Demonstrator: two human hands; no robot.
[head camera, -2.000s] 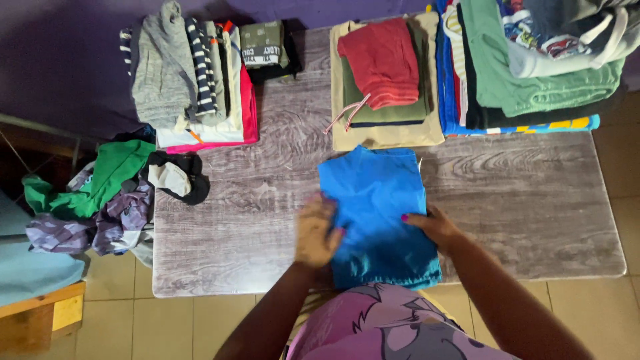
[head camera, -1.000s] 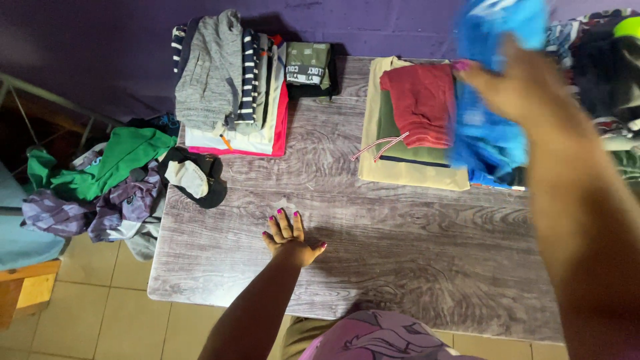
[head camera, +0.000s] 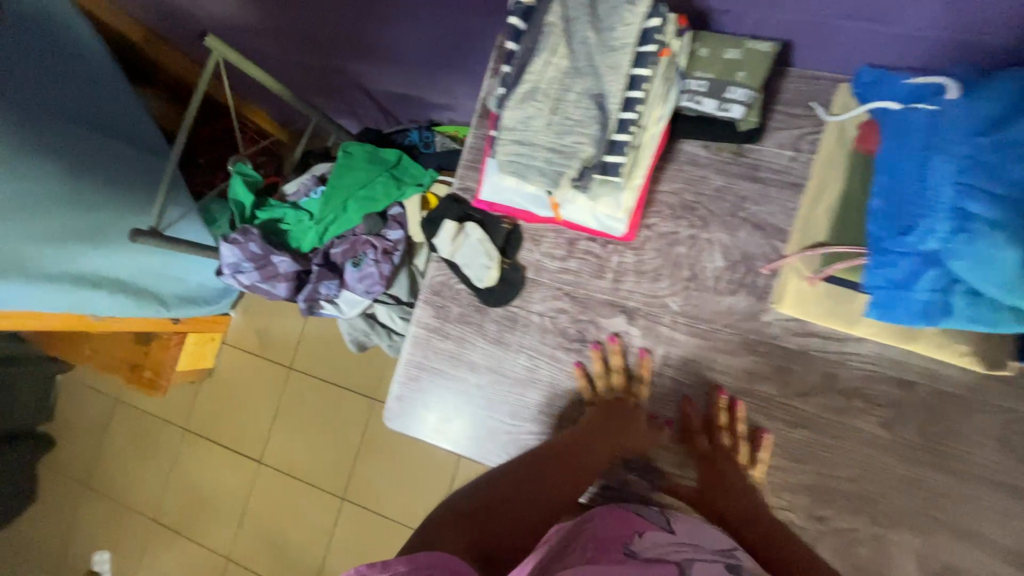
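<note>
My left hand (head camera: 616, 392) rests palm down on the wood-patterned tabletop (head camera: 496, 360), fingers spread, holding nothing. Close to its right, my right hand (head camera: 724, 440) is over the tabletop too, empty, with fingers apart. Folded blue shorts (head camera: 944, 200) with a white drawstring lie at the right on top of a pile with a beige garment (head camera: 816, 280) at its base. Beyond my left hand stands a stack of folded clothes with grey knit pants (head camera: 552, 96) on top. A green printed folded garment (head camera: 724, 76) lies beside that stack.
Dark and white socks (head camera: 476, 252) lie at the table's left edge. Left of it, a heap with a green garment (head camera: 352, 196) and purple patterned cloth (head camera: 264, 260) sits by a metal frame (head camera: 184, 132). Farther left is a light blue cover (head camera: 80, 184) above a wooden edge.
The blue shorts, at the table's front in the earliest frame and then lifted in my right hand, now lie on the beige-based pile. My right hand has let go and come back beside my left.
</note>
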